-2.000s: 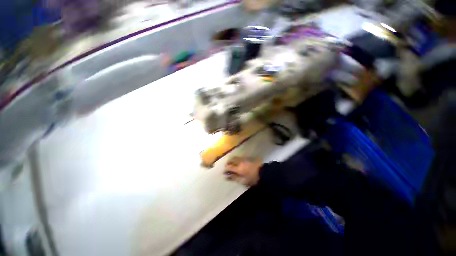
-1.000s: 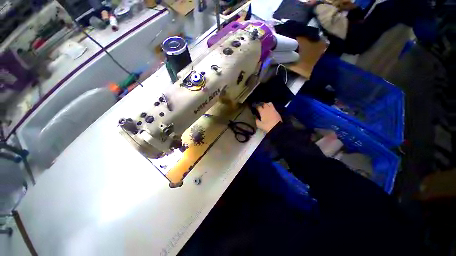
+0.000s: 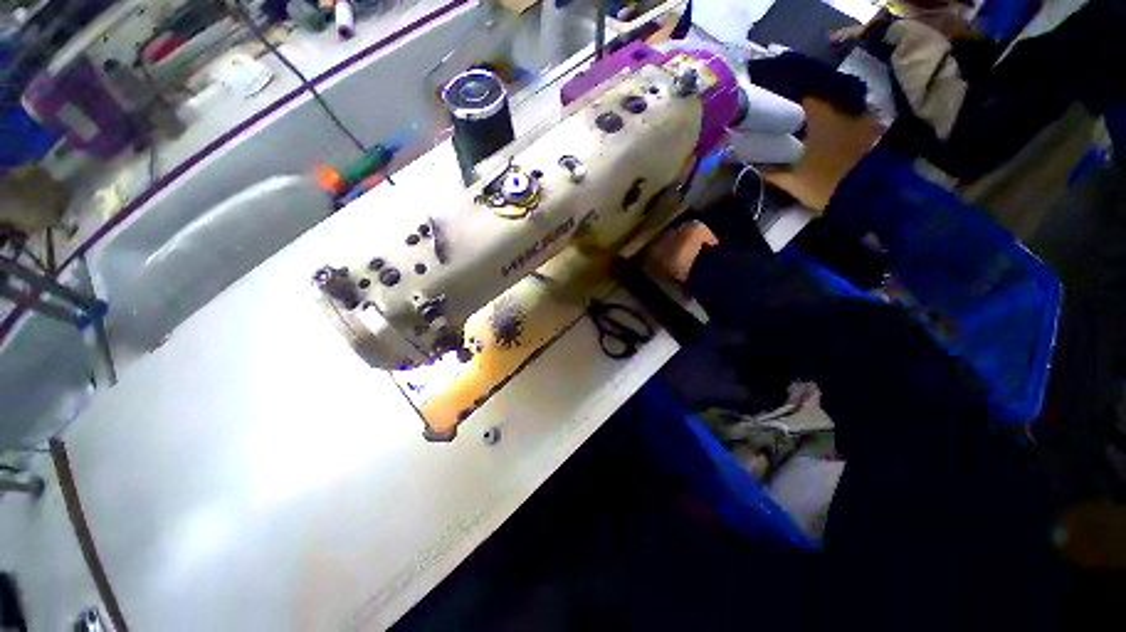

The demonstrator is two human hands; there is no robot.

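A cream sewing machine (image 3: 543, 222) with a purple end cover stands on the white table (image 3: 235, 432). My right hand (image 3: 679, 252) is behind the machine's base, near its purple end, at the far end of a narrow black box or strip (image 3: 664, 304). The fingertips are hidden, so its grip cannot be told. Black-handled scissors (image 3: 620, 328) lie beside the machine. A small silver bobbin or bobbin case (image 3: 492, 435) lies near the corner of the lit, yellow plate area (image 3: 463, 393). My left hand is out of view.
A dark thread cone (image 3: 479, 114) stands behind the machine. Coloured spools (image 3: 358, 170) and a clear plastic bag (image 3: 210, 235) are in the grey trough. Blue baskets (image 3: 975, 309) with cloth stand at the right. Another person's sleeve (image 3: 924, 68) shows at the top right.
My right hand has moved from the table's front edge, past the scissors, to the machine's purple end. The black strip now shows more beside the scissors. The camera view has also shifted.
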